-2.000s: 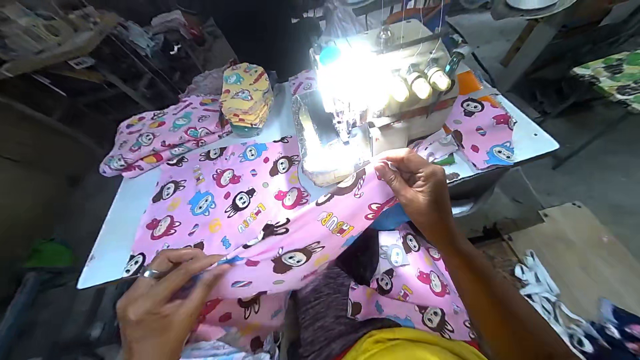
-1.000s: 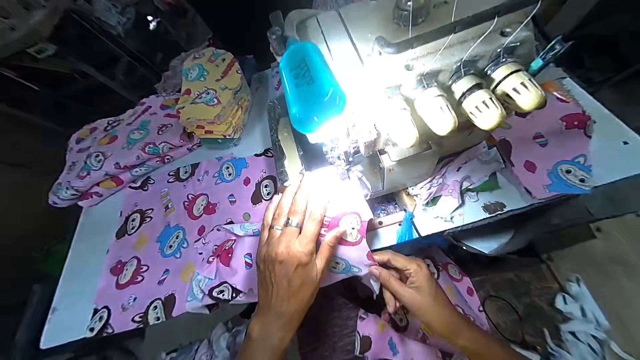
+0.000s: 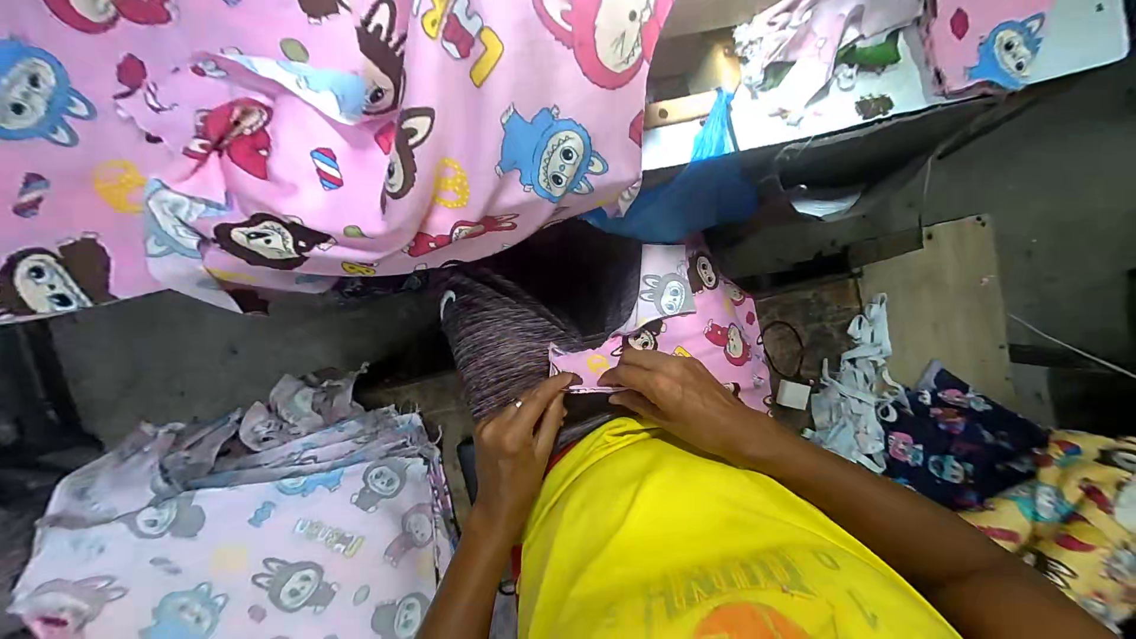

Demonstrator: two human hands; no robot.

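Observation:
My left hand (image 3: 522, 430), with a ring on one finger, pinches the left end of a folded strip of pink printed fabric (image 3: 590, 362) over my lap. At the strip's right part, my right hand (image 3: 670, 390) has its fingers bent on the cloth; its fingertips are partly hidden. More pink printed fabric (image 3: 728, 333) lies over my right thigh, behind that hand. A large pink printed fabric piece (image 3: 355, 177) covers the table at the upper left and hangs over its front edge. The sewing machine's needle area is out of view.
A stack of pale printed fabric (image 3: 266, 550) stands low at the left. White straps (image 3: 856, 390), dark blue printed cloth (image 3: 958, 435) and yellow printed cloth (image 3: 1065, 515) lie at the right. A blue plastic bag (image 3: 692, 200) hangs below the table edge (image 3: 887, 120).
Both hands have moved from the machine and table edge down to my lap, where they hold a strip. The view has tilted down strongly.

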